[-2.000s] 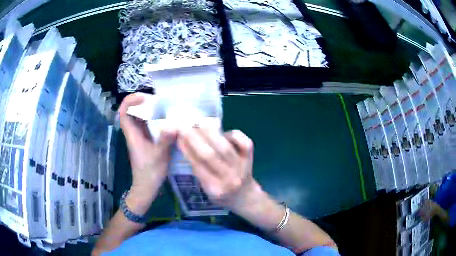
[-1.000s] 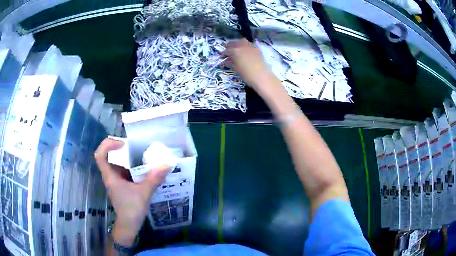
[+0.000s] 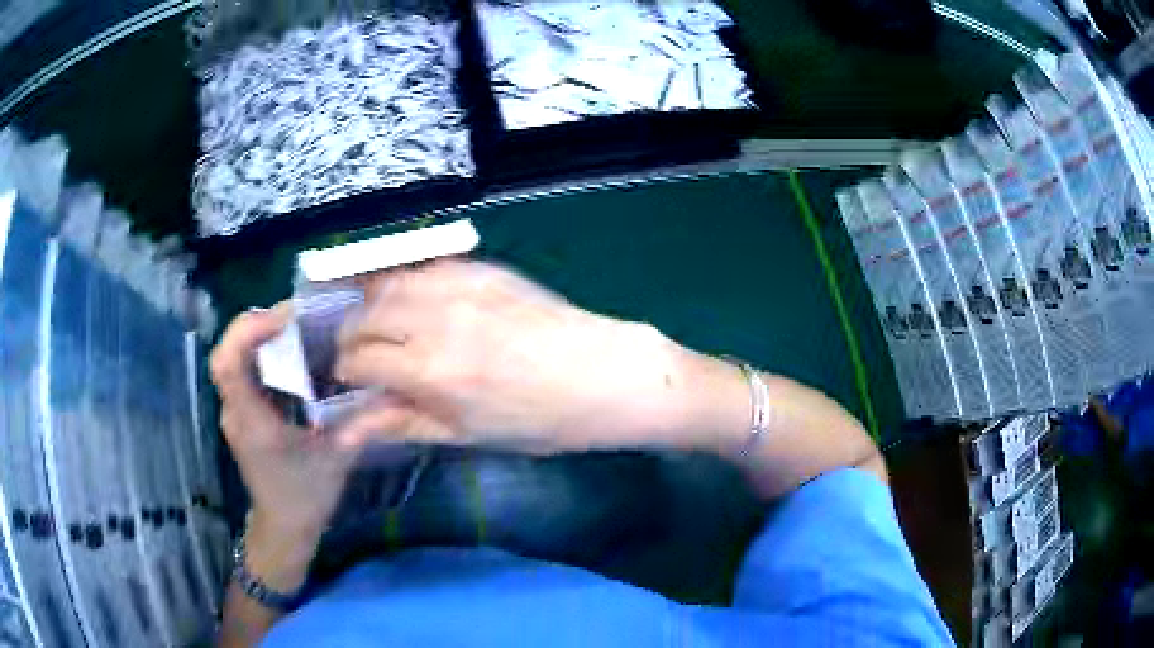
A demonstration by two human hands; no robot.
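An open white retail carton point(image 3: 387, 249) stands in front of me, its top flap raised at the far side. My left hand point(image 3: 281, 405) holds the carton by its left side, near a side flap. My right hand point(image 3: 468, 361) is over the carton mouth with its fingers reaching into the opening. It is blurred and covers most of the carton. Whether it holds anything is hidden.
Looped white cables fill the left tray point(image 3: 332, 114); flat white pieces fill the right tray point(image 3: 608, 61). Carton rows stand at left point(image 3: 114, 380) and right point(image 3: 1000, 253). More cartons point(image 3: 1019, 519) and a blue-clad person are at lower right.
My right hand has come back from the trays to the carton mouth. My left hand still holds the carton. The view has shifted, so the trays appear further up and left.
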